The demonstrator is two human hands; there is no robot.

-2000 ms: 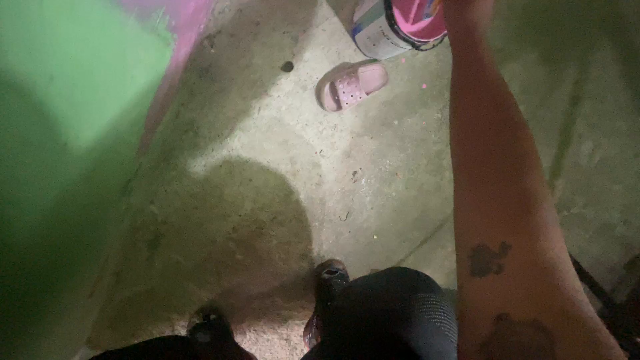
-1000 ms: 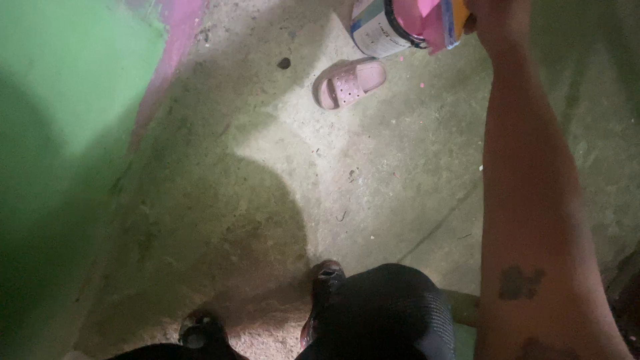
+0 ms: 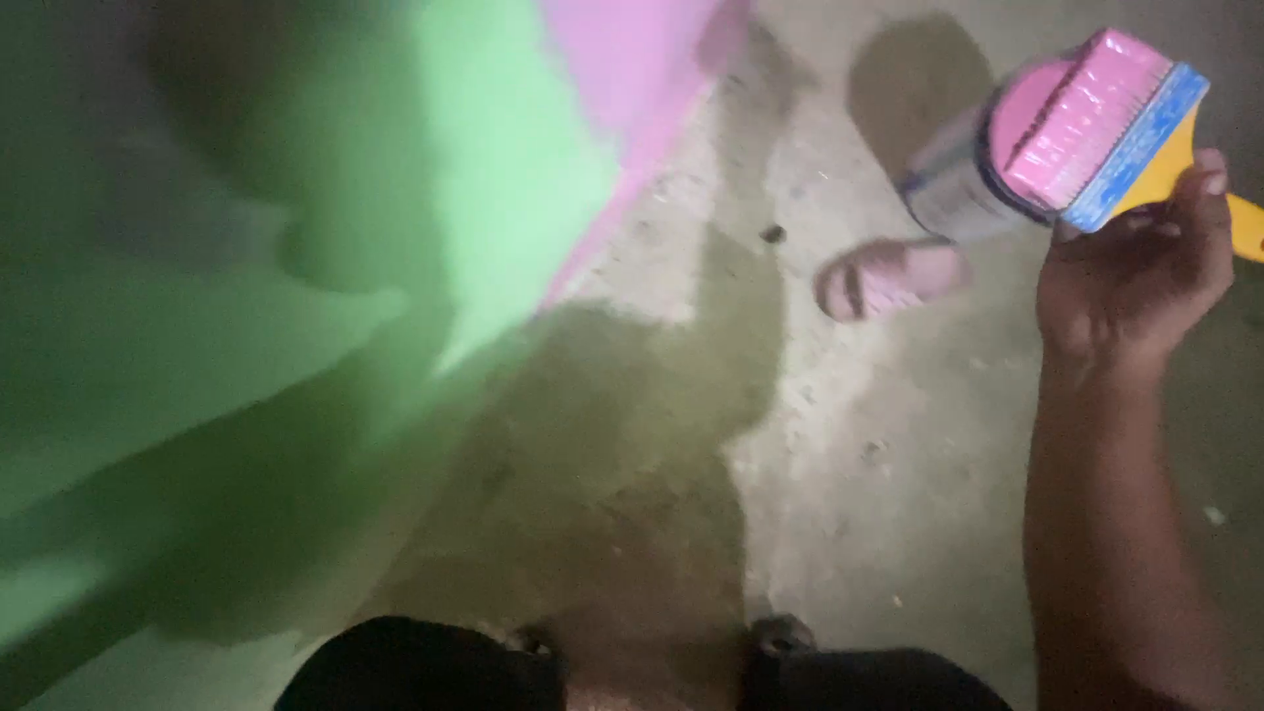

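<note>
At the upper right, my right hand [image 3: 1136,257] grips the yellow handle of a wide paintbrush [image 3: 1136,133]. Its bristles are coated in wet pink paint, and its ferrule is blue. The brush is in front of the mouth of a paint bucket [image 3: 953,183] that holds pink paint and stands on the floor. A pink slide sandal [image 3: 894,280] lies close to the bucket. My left hand is out of view.
A green wall [image 3: 326,296] fills the left side, with a pink painted area [image 3: 642,59] near its base. The concrete floor [image 3: 879,494] bears a small dark lump [image 3: 773,234]. My dark-clad knees [image 3: 425,667] show at the bottom edge.
The paintbrush, partly out of frame before, now shows whole with its paint-coated bristles raised at the bucket's mouth. The view has shifted left, showing more of the wall.
</note>
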